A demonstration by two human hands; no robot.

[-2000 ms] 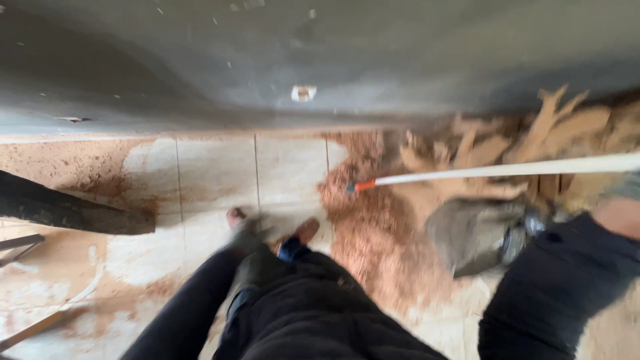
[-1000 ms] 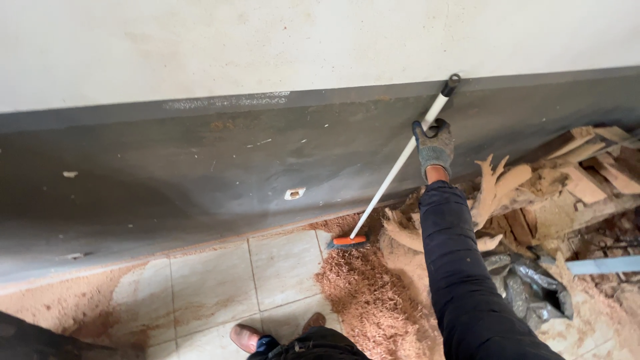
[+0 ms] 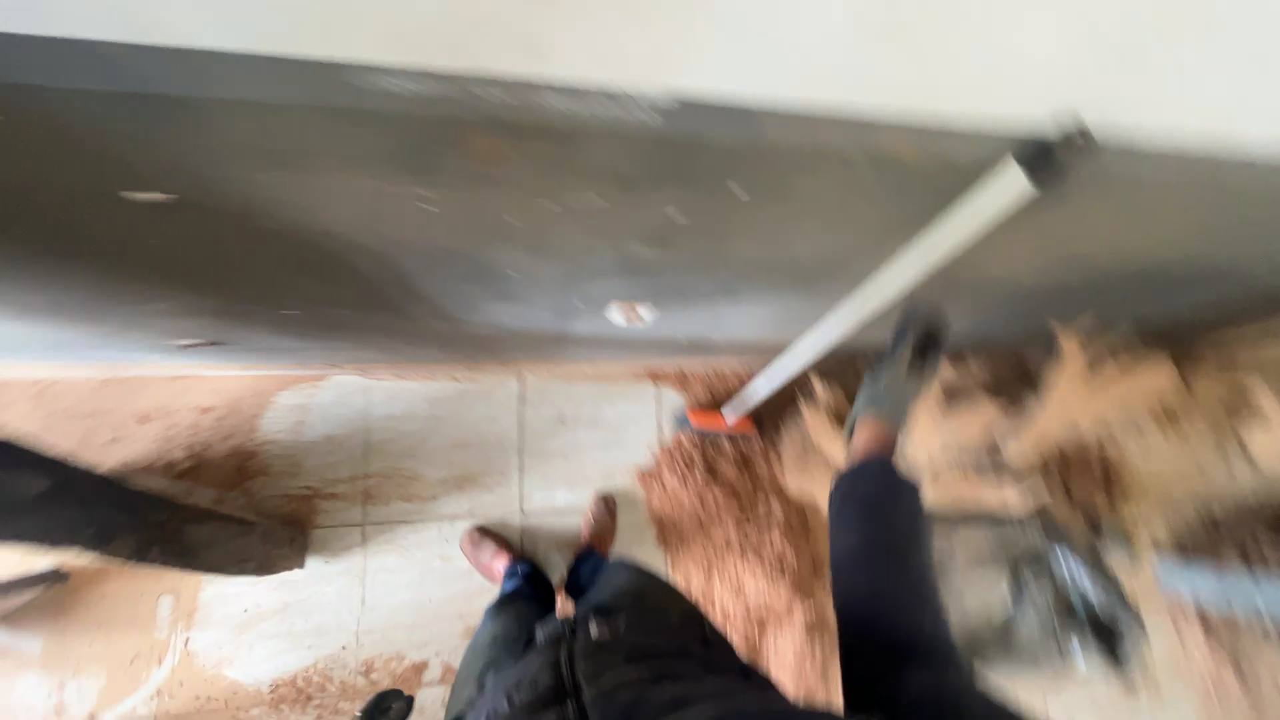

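A broom with a pale handle and an orange head slants across the head view. Its head is at the upper edge of a heap of reddish wood shavings, and its black handle end is at the upper right. My right hand, in a grey and dark glove, is blurred just below the handle; whether it touches or grips it cannot be told. At the bottom edge shows a small dark rounded shape, perhaps the gloved fingertips of my left hand; the rest is out of frame.
A wall, grey below and white above, runs along the tiled floor. Rough wood pieces and a dark plastic bag lie at the right. A dark beam juts in from the left, beside scattered sawdust.
One second ago my right hand gripped the handle near its upper end; now it is lower, just below the handle. The handle leans further right. A small dark shape has appeared at the bottom edge.
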